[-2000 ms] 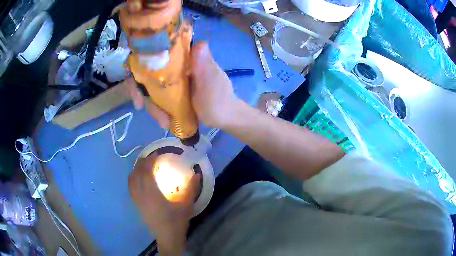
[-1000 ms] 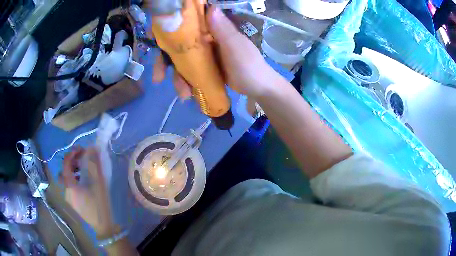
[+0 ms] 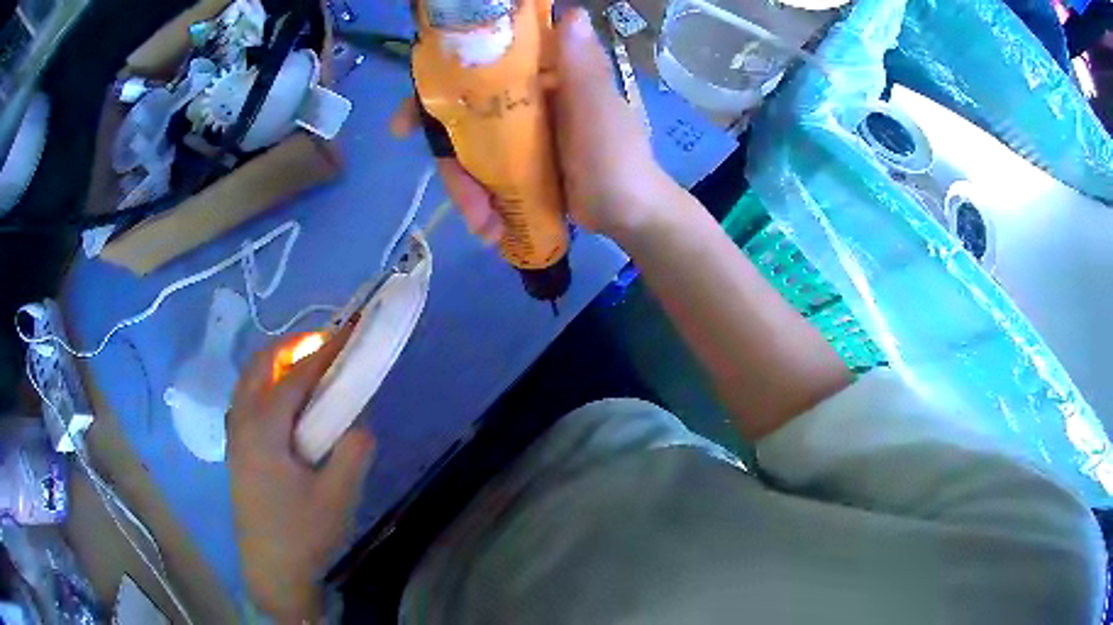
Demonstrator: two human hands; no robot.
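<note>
My right hand grips the orange electric screwdriver, its dark tip pointing down over the mat and touching nothing. My left hand holds the white round lamp housing tilted up on edge, its side towards me. A yellow-orange glow shows at its far side by my left fingers. The inside of the housing is hidden. A white paddle-shaped cover lies on the blue mat to the left of the housing.
An open cardboard parts box stands at the back left. A white cord loops over the mat to a power strip. A clear round dish is at the back. The turquoise-lined bin with ring-shaped parts is at the right.
My left hand has taken hold of the housing and tipped it from flat onto its edge. The paddle-shaped cover now lies on the mat. The screwdriver has shifted slightly.
</note>
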